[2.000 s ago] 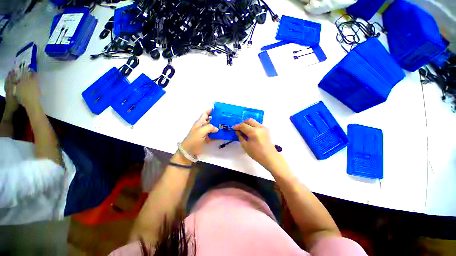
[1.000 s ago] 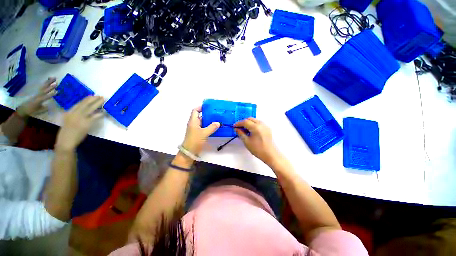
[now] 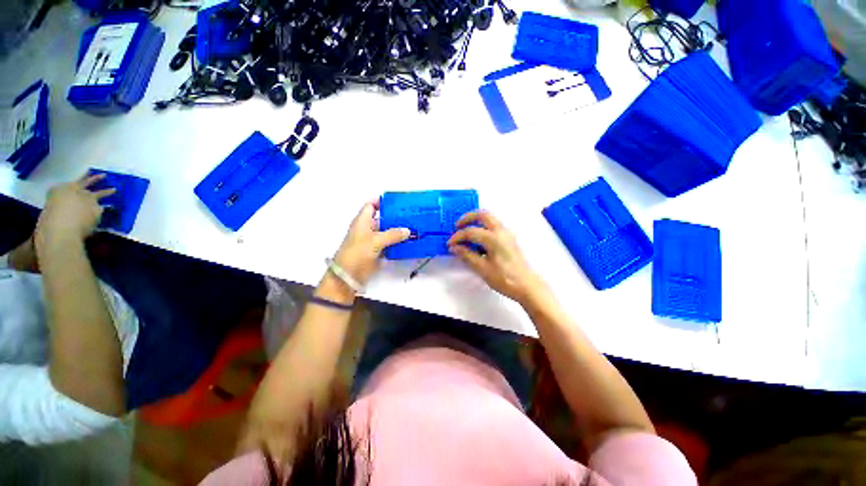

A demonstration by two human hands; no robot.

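Observation:
A blue insert tray (image 3: pixel 432 211) is held just above the table's front edge in front of me. My left hand (image 3: pixel 366 249) grips its left end, thumb on top by a small connector. My right hand (image 3: pixel 489 252) is at its right end, fingers bent; whether they pinch the tray or the cable is hard to tell. A thin black cable (image 3: pixel 421 267) lies partly in the tray, and one end sticks out below its near edge.
A filled tray (image 3: pixel 249 180) lies left. Empty trays (image 3: pixel 598 233) and a leaning tray stack (image 3: pixel 679 123) are right. A black cable heap (image 3: pixel 342 47) and an open printed card (image 3: pixel 546 95) lie beyond. A neighbour's hand (image 3: pixel 71 211) touches a tray at far left.
The neighbour's hand has drawn one filled tray away to the left. My right fingers have loosened and spread at the tray's right end. The protruding cable end shows less.

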